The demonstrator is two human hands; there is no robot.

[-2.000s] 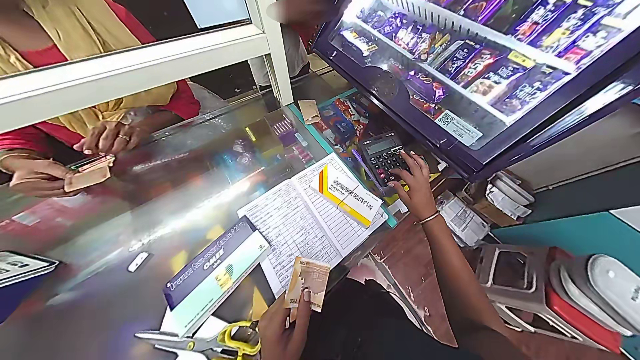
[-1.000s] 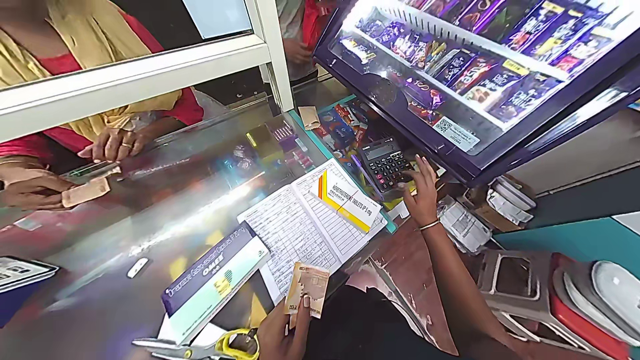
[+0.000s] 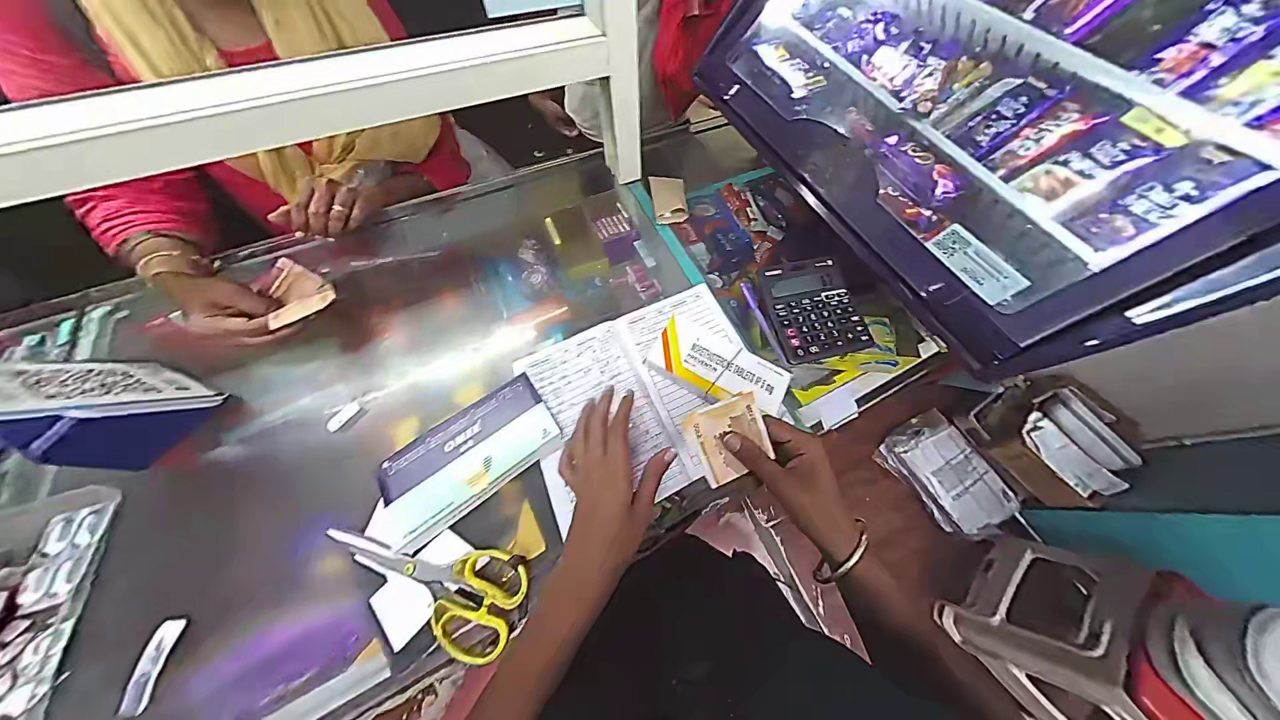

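Note:
My right hand (image 3: 790, 470) grips a folded banknote (image 3: 728, 438), thumb on top, over the right page of an open notebook (image 3: 590, 375) with handwriting. My left hand (image 3: 608, 470) lies on the left page with fingers spread, holding nothing. A white medicine box with a yellow and orange stripe (image 3: 745, 380) rests on the notebook just beyond the banknote. Left of my left hand is a blue and white Omee box (image 3: 470, 460), with yellow-handled scissors (image 3: 470, 590) nearer me. A black calculator (image 3: 815, 315) stands to the right of the notebook.
Across the glass counter (image 3: 440, 330), a person's hand (image 3: 235, 305) holds a folded note (image 3: 300, 293). A white frame (image 3: 300, 105) crosses above the counter. A lit chocolate display case (image 3: 1000, 170) looms at right. Below it are paper bundles (image 3: 950, 470) and stacked plastic stools (image 3: 1050, 600).
The banknote, in my left hand before, is now in my right hand. My right hand has left the calculator, and my left hand has moved onto the notebook.

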